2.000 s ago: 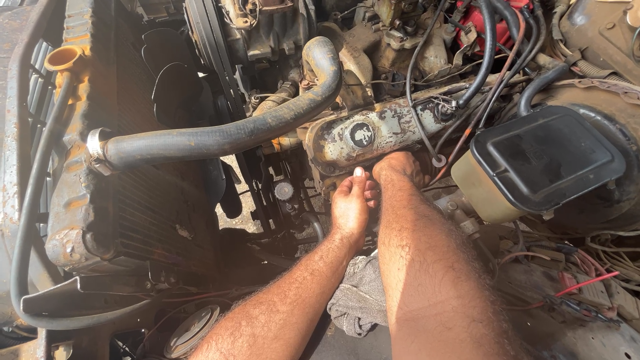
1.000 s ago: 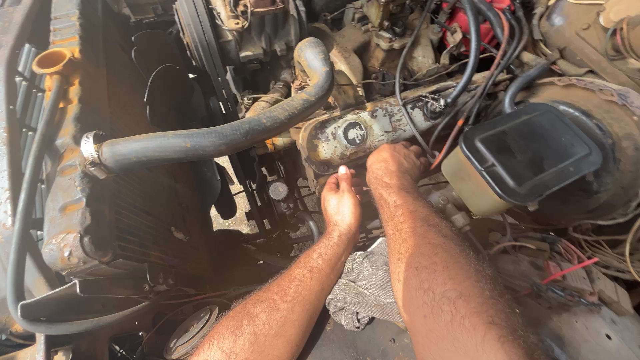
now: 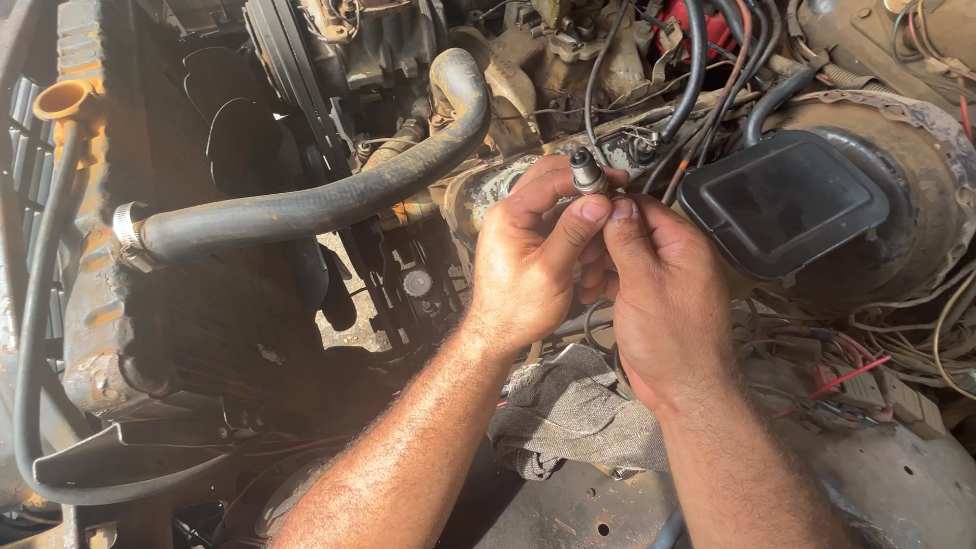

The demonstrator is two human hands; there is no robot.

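A spark plug (image 3: 588, 172) stands out above my fingertips, its dark threaded end up and its metal body catching the light. The thumb and fingers of my left hand (image 3: 537, 252) are closed on it. My right hand (image 3: 659, 274) pinches its lower part, thumb tip against the left thumb; that lower part is hidden by the fingers. Both hands are in front of the worn valve cover (image 3: 492, 187) of the engine, which they partly cover. Below the hands lies a crumpled grey cloth (image 3: 576, 412).
A radiator hose (image 3: 320, 217) runs from the radiator (image 3: 95, 305) to the engine, left of my hands. A reservoir with a black lid (image 3: 785, 202) is at the right, before the brake booster (image 3: 926, 183). Loose wires (image 3: 846, 377) lie at the lower right, fan blades (image 3: 244, 145) at the left.
Both hands have come up from beside the valve cover and are now together, with the spark plug in view between them. The view has shifted slightly.
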